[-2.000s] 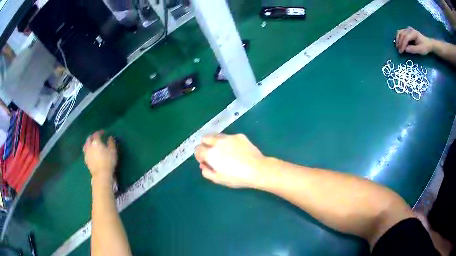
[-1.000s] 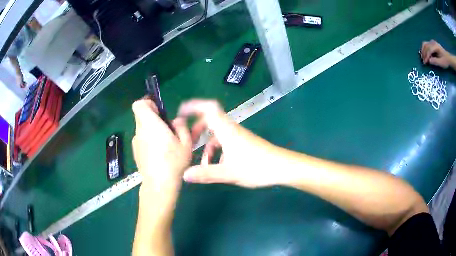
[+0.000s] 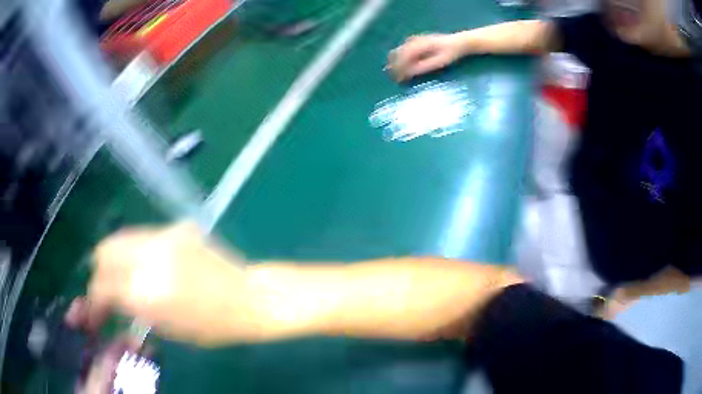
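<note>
The picture is strongly blurred. My right hand [image 3: 154,281] is at the lower left, fingers curled down and turned left; whether it pinches anything cannot be told. My left hand [image 3: 100,369] is mostly cut off by the bottom edge, just below the right one. A handset [image 3: 137,375] lies against its fingers, its bright speckled patch showing and the rest hidden or out of the picture.
A pale post [image 3: 123,123] slants down to the metal strip [image 3: 300,88]. White rings [image 3: 427,110] lie beside a neighbour's hand [image 3: 423,55]. That person in a black shirt [image 3: 631,154] is at the right. Red slabs [image 3: 181,31] are at upper left. A blurred handset [image 3: 185,145] is behind the post.
The view has swung right, bringing the neighbour into sight. My left hand picked up a handset earlier and is now low at the left edge, with my right hand just above it.
</note>
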